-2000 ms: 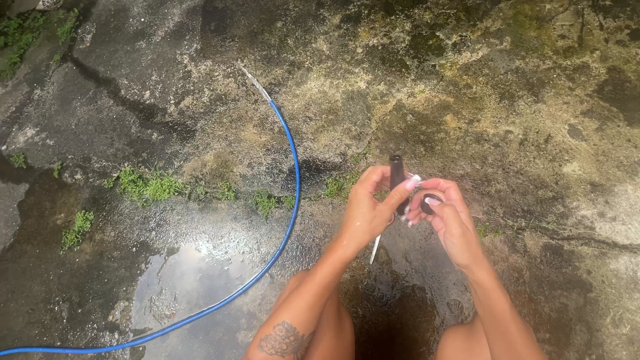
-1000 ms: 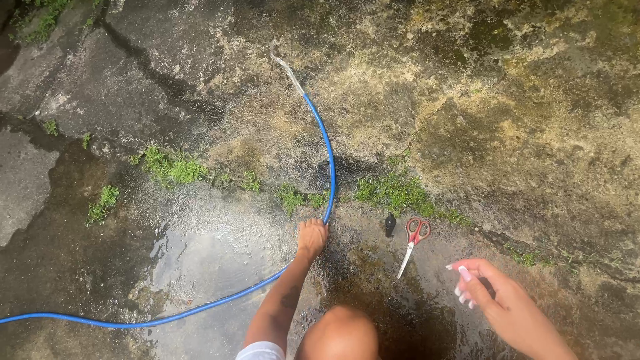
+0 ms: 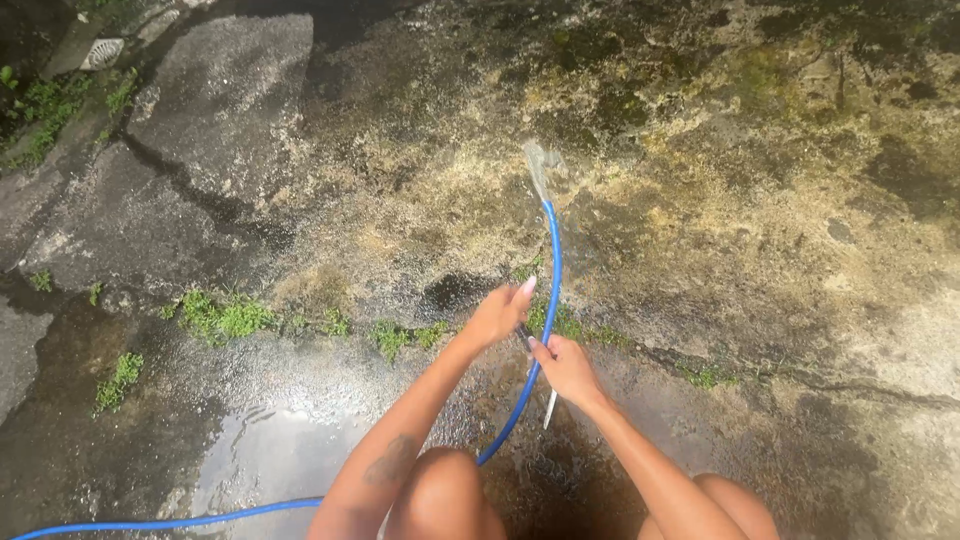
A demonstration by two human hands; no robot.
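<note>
A blue hose [image 3: 555,255] curves over the wet concrete, with water running from its far end. My left hand [image 3: 499,315] is just left of the hose, its fingers closed on one end of a small black piece [image 3: 523,337]. At the piece's near end is my right hand [image 3: 568,367], with its fingers closed on it, lying partly over the hose. Whether it grips the hose too I cannot tell. The metal blades of the scissors [image 3: 551,409] show below my right hand, on the ground; their handles are hidden.
Weeds [image 3: 236,316] grow along a crack across the concrete. A shallow puddle [image 3: 277,457] lies at the lower left, near the hose's trailing length. A round drain grate [image 3: 103,54] is at the upper left. My knees are at the bottom edge.
A second ago my left hand was on the hose and my right hand was apart and empty; now both are at the black piece, which lay beside the scissors. The hose has moved.
</note>
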